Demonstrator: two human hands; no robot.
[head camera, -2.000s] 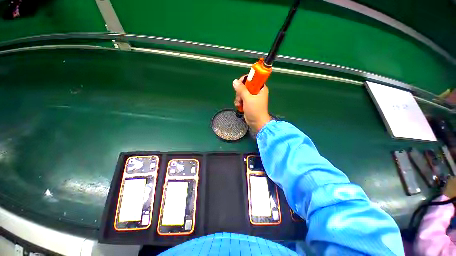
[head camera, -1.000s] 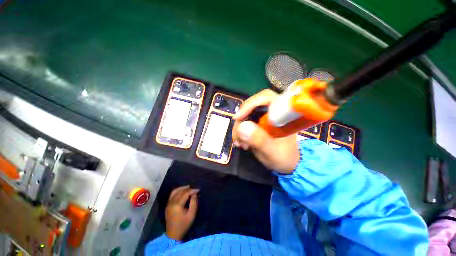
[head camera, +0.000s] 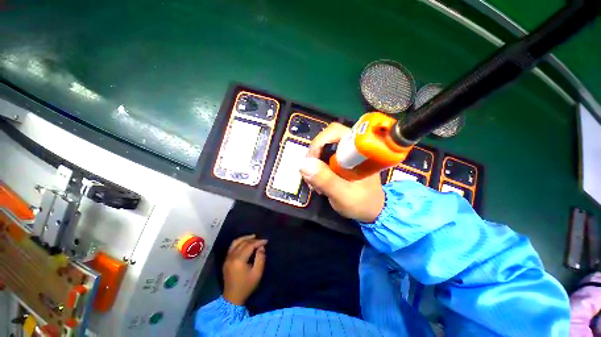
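My right hand (head camera: 347, 189) is closed around the orange electric screwdriver (head camera: 369, 148), over the middle of the black phone tray (head camera: 209, 172). The tool's tip is hidden behind my hand. A smartphone mid-frame (head camera: 247, 138) with an orange edge lies in the leftmost slot. A second mid-frame (head camera: 287, 172) lies beside it, partly covered by my fingers. Two more show right of the screwdriver, partly hidden by my sleeve. My left hand (head camera: 244, 270) rests empty on the dark cloth of my lap, fingers loosely curled and apart.
Two round screw dishes (head camera: 387, 85) stand behind the tray; the thick black hose crosses the right one. The white machine is at left, with a red emergency stop button (head camera: 192, 247) and green buttons (head camera: 171, 282). Dark slabs (head camera: 577, 238) and a pink sleeve (head camera: 586, 304) are at right.
My right hand has moved from the screw dish to above the tray with the screwdriver. The view has swung left, so the machine and my left hand now show.
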